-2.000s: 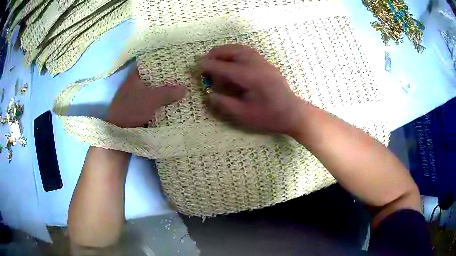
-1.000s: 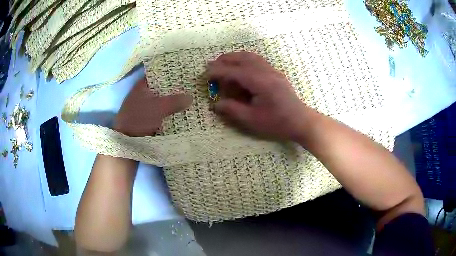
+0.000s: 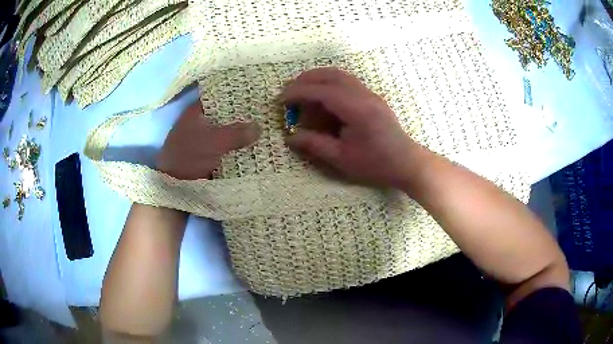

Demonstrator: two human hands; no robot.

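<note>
A cream straw tote bag [image 3: 302,235] lies flat in front of me, its handle [image 3: 144,188] looping off to the left. A small gold clasp with a blue centre [image 3: 292,119] is at the bag face, between the thumb and fingers of my right hand [image 3: 349,127]. My left hand [image 3: 201,142] reaches through the handle loop at the bag's left edge. Its thumb lies on the weave and its other fingers are hidden under the panel, so what they hold cannot be seen.
Gold-and-turquoise hardware [image 3: 534,33] is heaped at the top right. Smaller pieces [image 3: 25,168] lie at the left beside a black phone-like rectangle [image 3: 73,207]. Layered straw bags [image 3: 101,50] are at the top left. A blue printed item [image 3: 583,208] is at the right.
The view has shifted slightly, moving the bag and hands a little right in the picture. My right hand stays at the clasp, which now shows between thumb and fingers. My left hand keeps its place.
</note>
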